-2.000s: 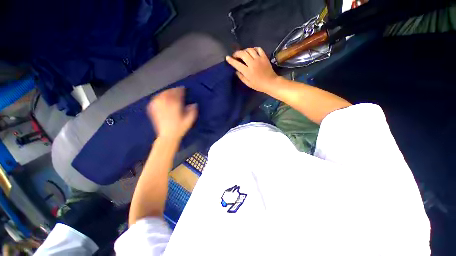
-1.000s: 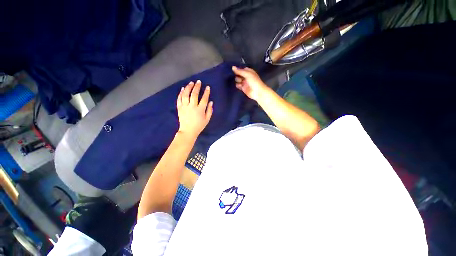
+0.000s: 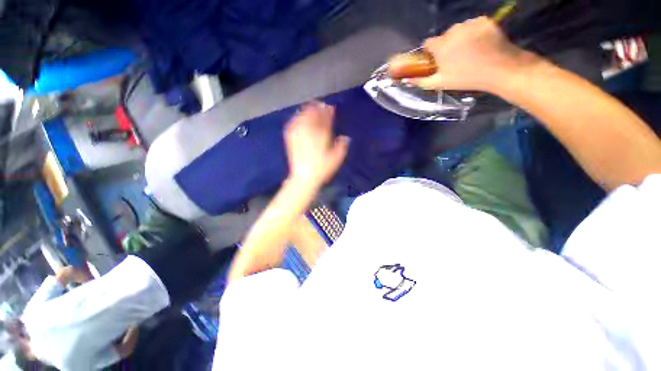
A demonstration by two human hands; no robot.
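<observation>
A navy garment (image 3: 239, 174) lies flat over a long grey padded board (image 3: 174, 156) with a rounded end. A small round button shows near its upper edge. My right hand (image 3: 471, 54) is closed on the brown handle of the silver steam iron (image 3: 417, 103). The iron's pointed tip faces left, at the garment's right end; I cannot tell if it touches the cloth. My left hand (image 3: 313, 141) is over the middle of the garment, blurred, with the thumb apart and nothing seen in it.
More dark blue cloth (image 3: 232, 36) lies behind the board. A person in a white shirt (image 3: 98, 311) is at the lower left. Blue crates with a tan piece (image 3: 308, 239) are below the board. A white card with red marks (image 3: 625, 56) lies at the upper right.
My right hand has left the garment's right end and taken hold of the iron, which has turned and come over to that end. The view has shifted, showing more on the left.
</observation>
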